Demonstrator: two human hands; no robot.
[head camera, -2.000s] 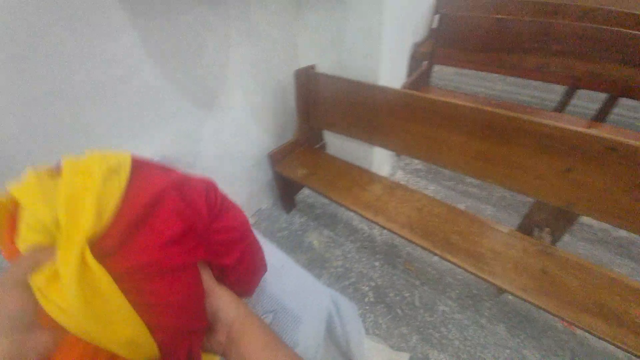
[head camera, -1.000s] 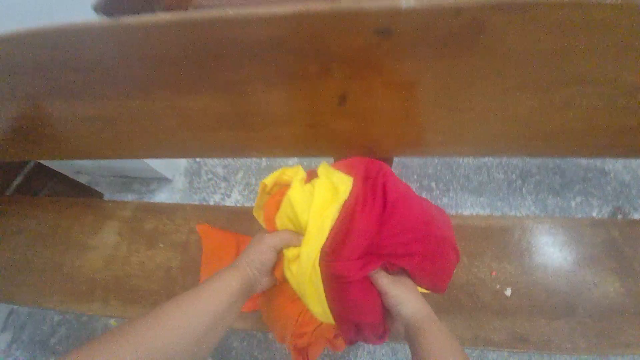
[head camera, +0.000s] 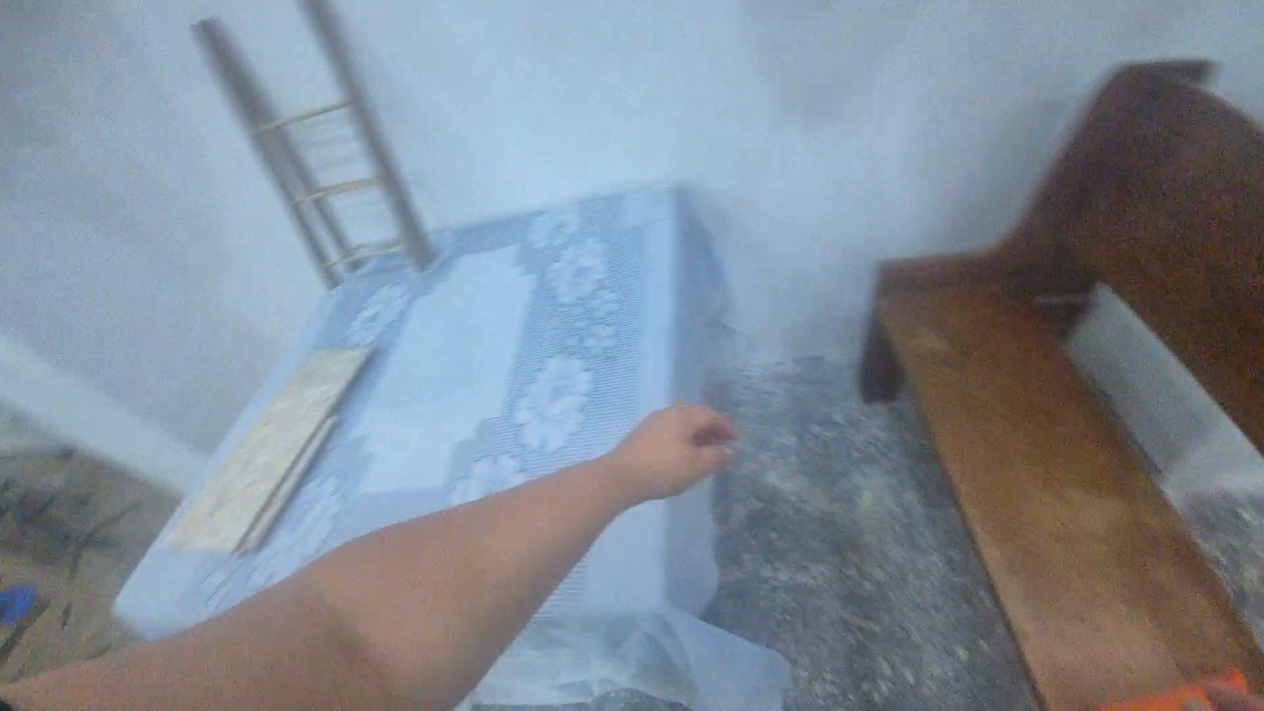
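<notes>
My left hand (head camera: 676, 449) is over the right side of a table covered with a light blue lace cloth (head camera: 602, 553). Its fingers are loosely curled, with a small gap between them, and nothing shows in it. At the bottom right corner, a sliver of my right hand (head camera: 1239, 696) shows beside a strip of orange fabric (head camera: 1170, 699) at the wooden bench seat (head camera: 1047, 474). Most of that hand and of the fabric is cut off by the frame, so its grip cannot be made out. The view is blurred.
Pale flat boards or tiles (head camera: 272, 444) lie on the table's left part. A small ladder-like wooden frame (head camera: 326, 148) stands at its back against the white wall (head camera: 592, 89). Speckled grey floor (head camera: 800, 513) lies between table and bench. Something blue (head camera: 15, 602) is at the far left.
Both hands held the red, yellow and orange fabric before; now my left hand is off it and away to the left. Only an orange strip remains in view. The view has swung to the table.
</notes>
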